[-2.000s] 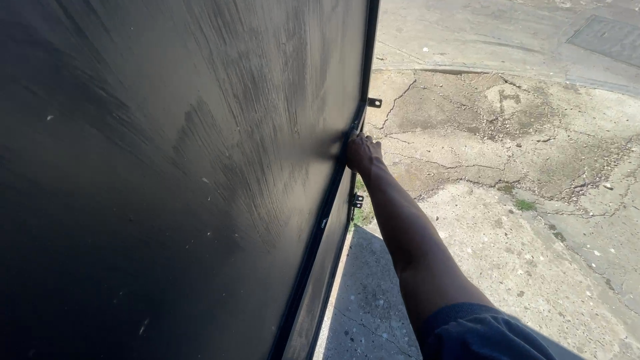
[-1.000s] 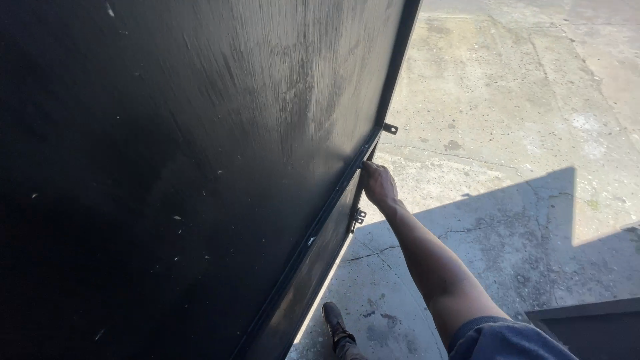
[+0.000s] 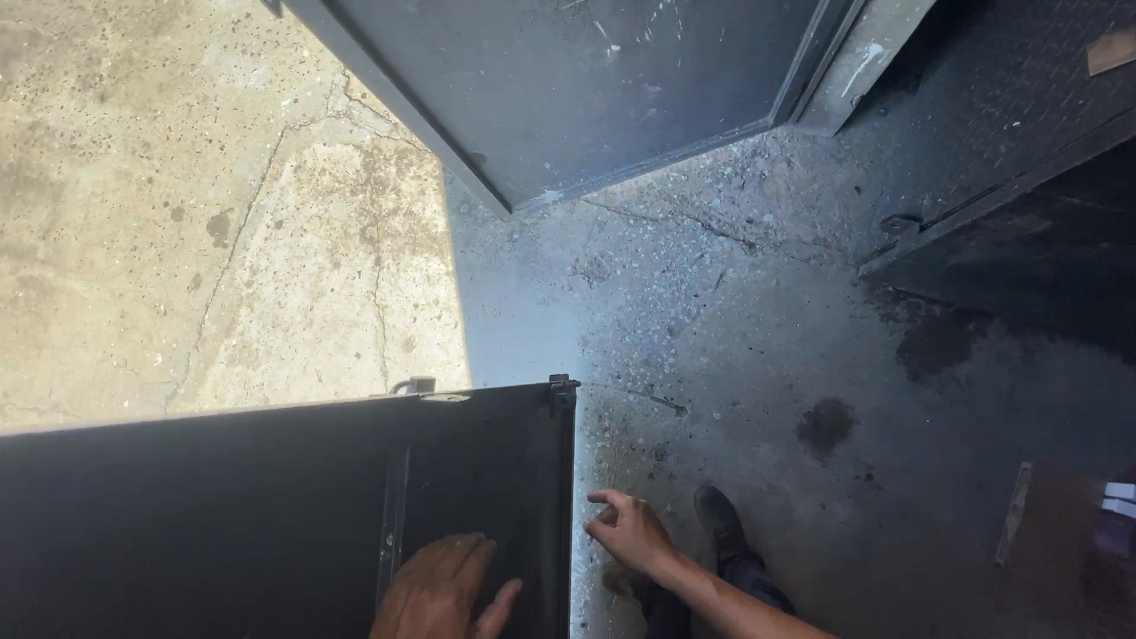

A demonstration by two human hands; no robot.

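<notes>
A dark metal door panel [image 3: 266, 506] fills the lower left, with a latch fitting [image 3: 562, 390] at its upper right corner. Over the panel's face, beside a narrow metal strip [image 3: 393, 524], is my left hand [image 3: 444, 586], fingers extended and thumb apart; whether it touches the metal cannot be told. My right hand [image 3: 628, 531] is just right of the panel's edge, fingers curled and thumb apart, with nothing visible in it.
Another dark metal door [image 3: 621, 98] stands at the top. At the right are a dark metal frame [image 3: 994, 191] and a wooden strip [image 3: 1013, 515]. My shoe [image 3: 717, 515] rests on the stained, shaded concrete floor [image 3: 754, 355]; sunlit cracked concrete [image 3: 311, 248] lies at the left.
The view has swung a lot. One hand was at the edge of a dark metal panel before; both hands now show, with the right hand off the panel's edge.
</notes>
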